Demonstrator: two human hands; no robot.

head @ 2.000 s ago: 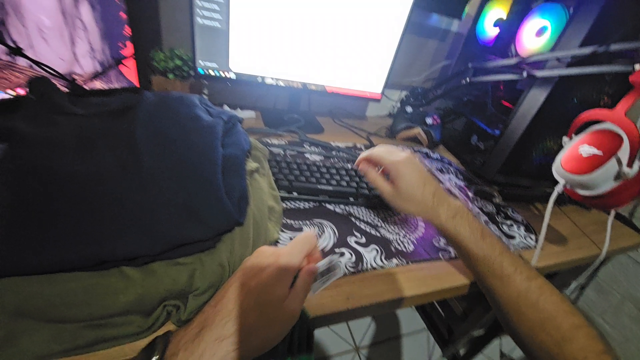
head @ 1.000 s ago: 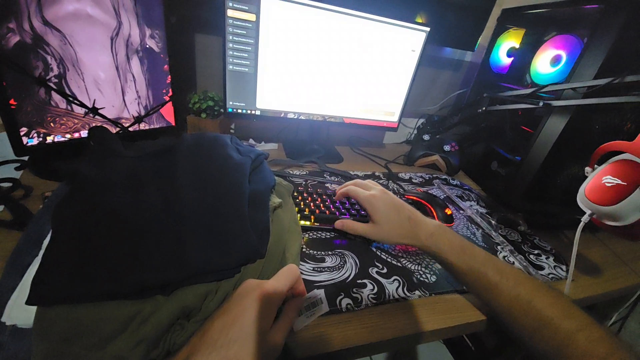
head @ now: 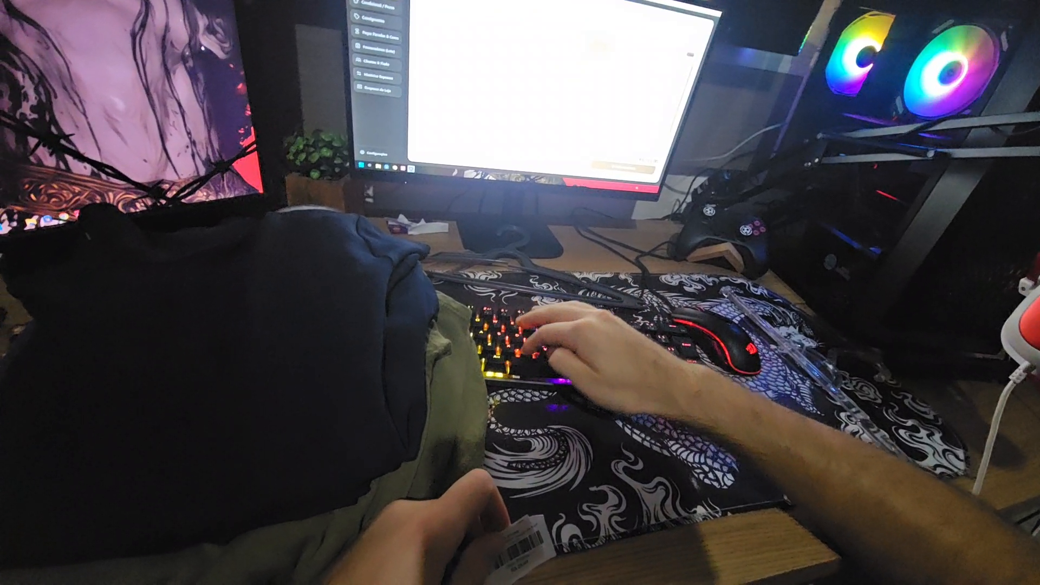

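My right hand rests over a backlit keyboard, fingers apart on its keys and holding nothing. Near the desk's front edge, my left hand pinches a white printed tag with a barcode. Dark navy clothing lies piled on olive green cloth to the left, beside the keyboard. Whether the tag is attached to a garment cannot be seen.
A lit monitor stands behind the keyboard, with a dark clothes hanger before it. A glowing mouse and a clear plastic hanger lie on the patterned desk mat. A game controller and a headset are at right.
My right hand has come down onto the keyboard, whose lights now glow. My left hand keeps the tag near the front edge. The view has shifted.
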